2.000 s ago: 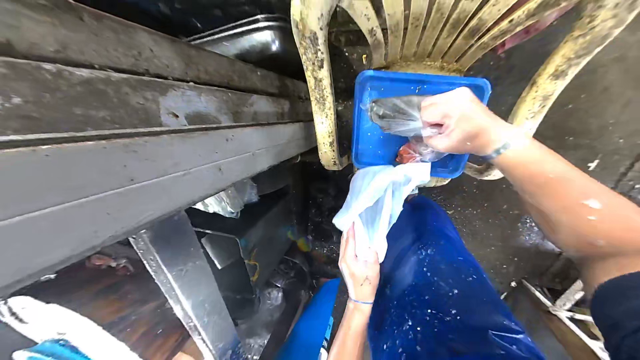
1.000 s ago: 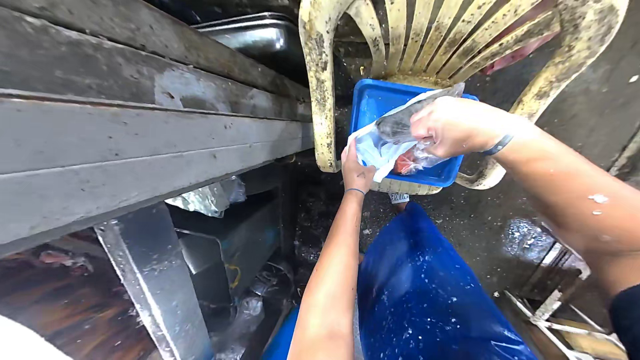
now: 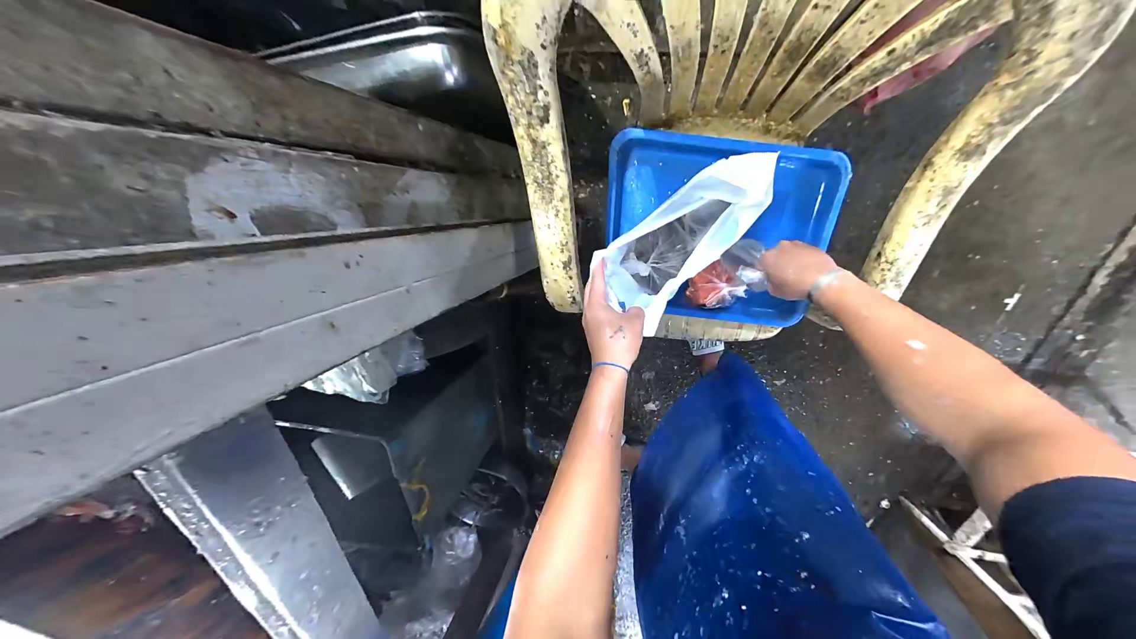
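My left hand (image 3: 612, 324) grips the near rim of a white plastic bag (image 3: 744, 191), whose mouth gapes over a blue plastic tray (image 3: 803, 182). A clear plastic bag with greyish contents (image 3: 666, 248) lies inside the white one. To its right, my right hand (image 3: 796, 269) has its fingers closed on the gathered top of a small clear bag with orange-red contents (image 3: 713, 284), low over the tray. What exactly either clear bag contains cannot be made out.
The tray rests on a stained cream plastic chair (image 3: 548, 160). A grey ledge (image 3: 266, 302) runs along the left, with a metal post (image 3: 266, 524) below it and a black tub (image 3: 399, 67) behind. A blue apron (image 3: 754, 524) hangs in front of me. A white metal frame (image 3: 976, 550) stands lower right.
The greyish clear bag, held by my right hand before, now lies inside the white bag. My right hand has moved right and now holds the orange-red one, which lay in the tray.
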